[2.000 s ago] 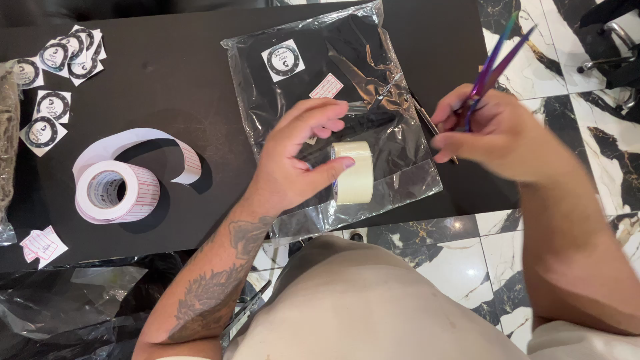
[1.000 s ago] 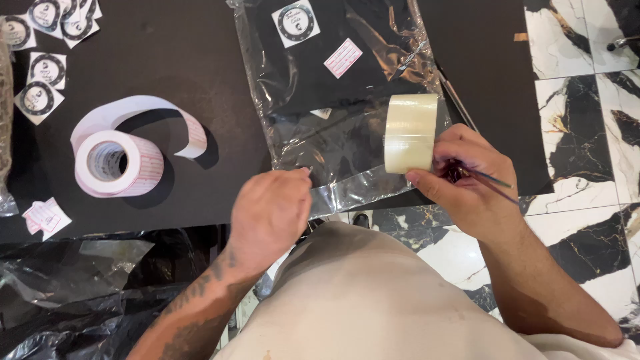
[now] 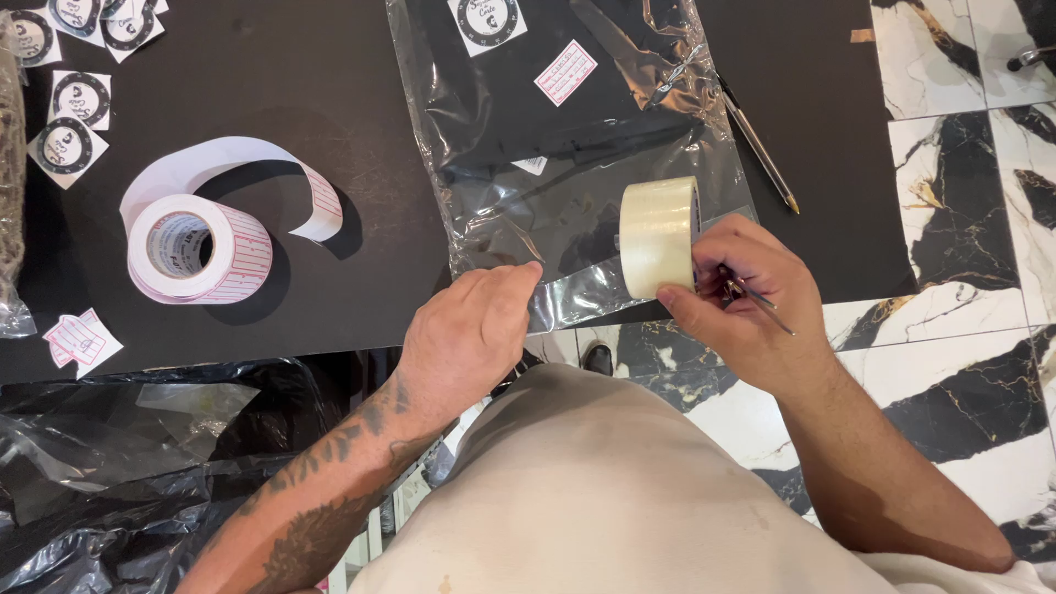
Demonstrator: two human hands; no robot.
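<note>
A clear plastic bag (image 3: 569,198) lies on the black tabletop, with a square round-logo sticker (image 3: 488,21) and a red-printed label (image 3: 565,73) on or under its film. My left hand (image 3: 474,338) pinches at the bag's near edge; its fingertips hide exactly what they hold. In my right hand (image 3: 742,297) is a roll of pale packing tape (image 3: 660,239), gripped by its near side. The scissors (image 3: 755,301) are tucked in the same hand, only part of them showing.
A roll of red-printed labels (image 3: 198,252) stands left with a curling strip. Loose round-logo stickers (image 3: 81,99) lie at the upper left, small labels (image 3: 84,340) below. A pen (image 3: 761,153) rests right of the bag. Black plastic (image 3: 148,462) lies below the table's near edge (image 3: 346,351).
The tape roll stood by my left hand; my right hand now holds it together with the scissors, which it earlier held raised. My left hand has moved down to the bag's near edge.
</note>
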